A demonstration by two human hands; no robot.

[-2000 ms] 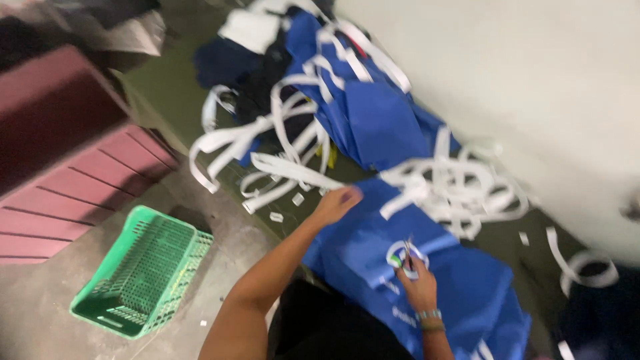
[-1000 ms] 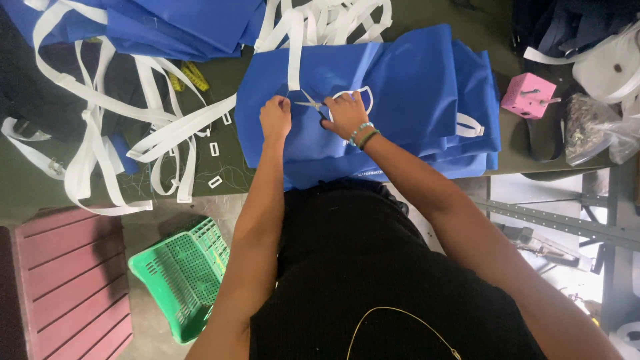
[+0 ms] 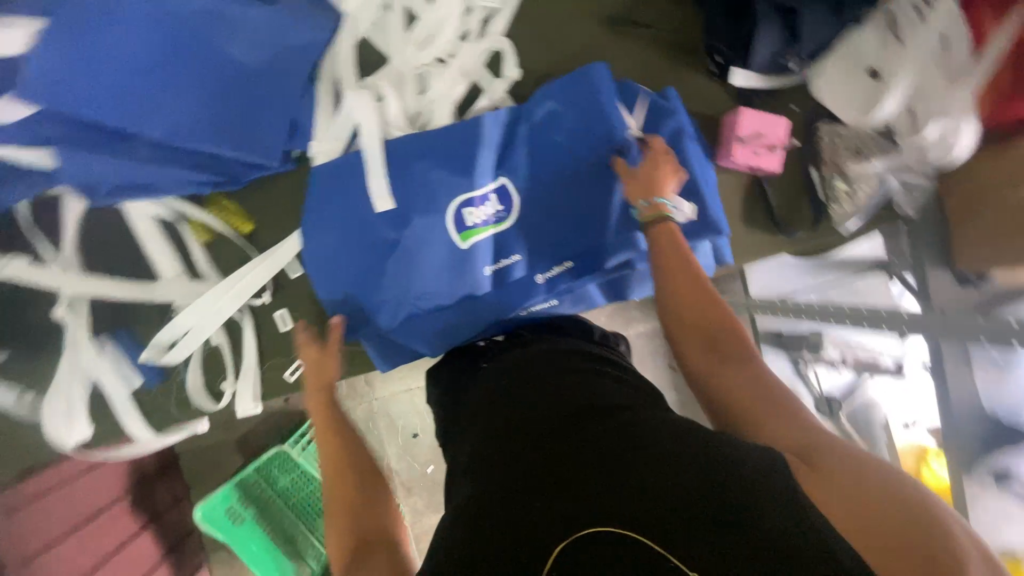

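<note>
A stack of blue fabric pieces (image 3: 416,264) with a printed logo lies at the table's front edge. My right hand (image 3: 654,172) rests over its right part, with scissors (image 3: 634,120) at the fingertips, blades pointing away from me; blur hides how firmly they are held. My left hand (image 3: 320,348), blurred, is at the lower left corner of the stack, fingers apart and holding nothing visible. One white strap (image 3: 374,152) hangs over the stack's top edge from a tangle of white straps. Small white rectangular rings (image 3: 283,320) lie left of the stack.
More blue fabric (image 3: 168,88) is at the upper left, with loose white straps (image 3: 76,320) below it. A pink block (image 3: 754,142) and clear plastic bags (image 3: 860,172) lie right of the stack. On the floor stands a green plastic basket (image 3: 264,512) beside a pink slatted surface (image 3: 88,520).
My right hand has moved right across the blue fabric with the scissors, and my left hand has come down to the stack's lower left corner. The printed logo now shows whole.
</note>
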